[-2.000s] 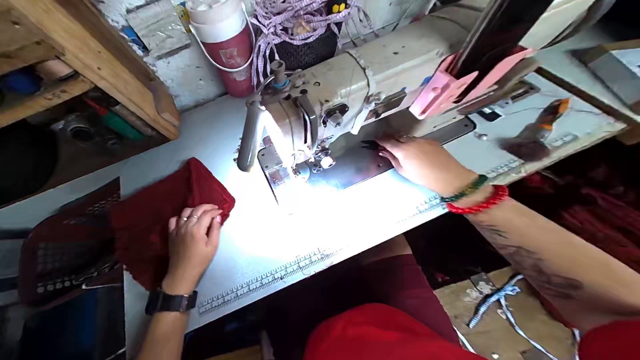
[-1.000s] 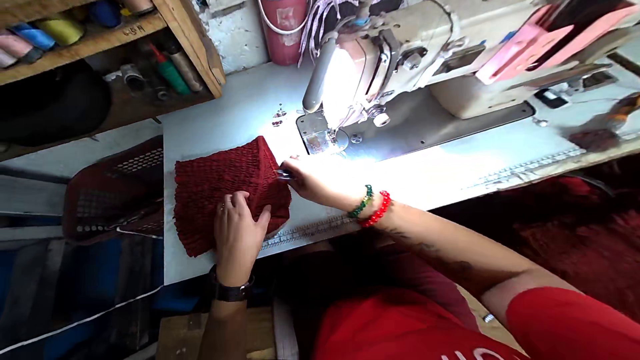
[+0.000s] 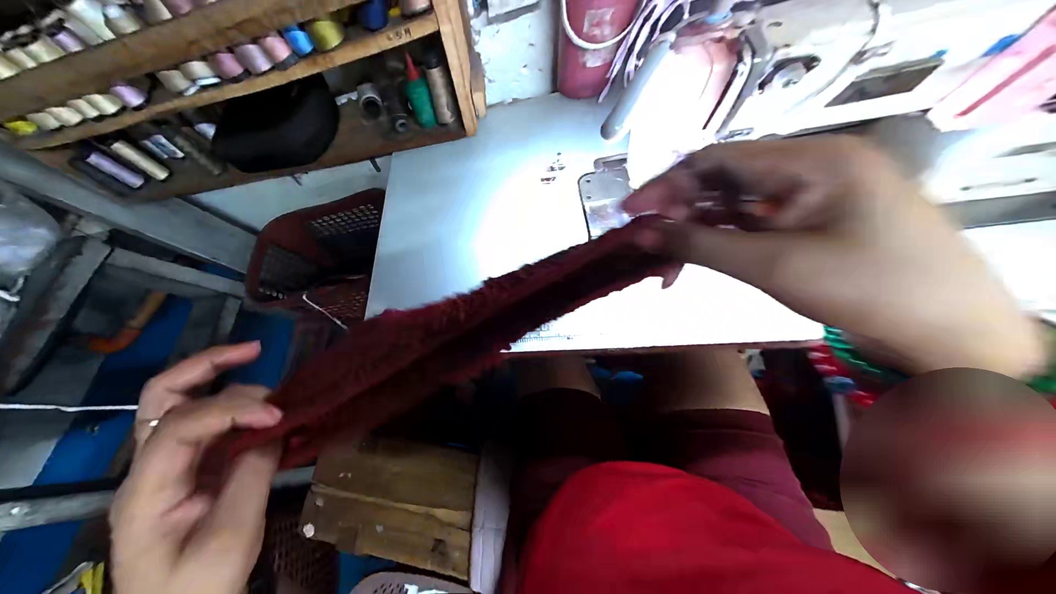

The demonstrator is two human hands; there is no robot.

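A dark red gathered cloth [image 3: 462,338] is stretched between my two hands, lifted off the table and slanting across its front left corner. My left hand [image 3: 198,470], with a ring on one finger, pinches the lower left end. Blurred by motion, my right hand [image 3: 792,223] grips the upper right end in front of the sewing machine [image 3: 792,66]. Something dark and slim also shows inside the right hand; what it is cannot be told. The metal needle plate [image 3: 604,194] lies just behind the cloth's right end, under the bright lamp light.
The white sewing table [image 3: 437,198] ends near my lap. At the upper left is a wooden shelf [image 3: 206,82] with thread spools. A dark red plastic basket [image 3: 272,256] stands left of the table, and a wooden stool or board [image 3: 396,495] is below. A red container [image 3: 587,49] stands behind.
The red cloth lay flat on the table under my left hand; now both hands hold it raised and stretched. My right hand came from the machine bed to the cloth. The view has shifted left.
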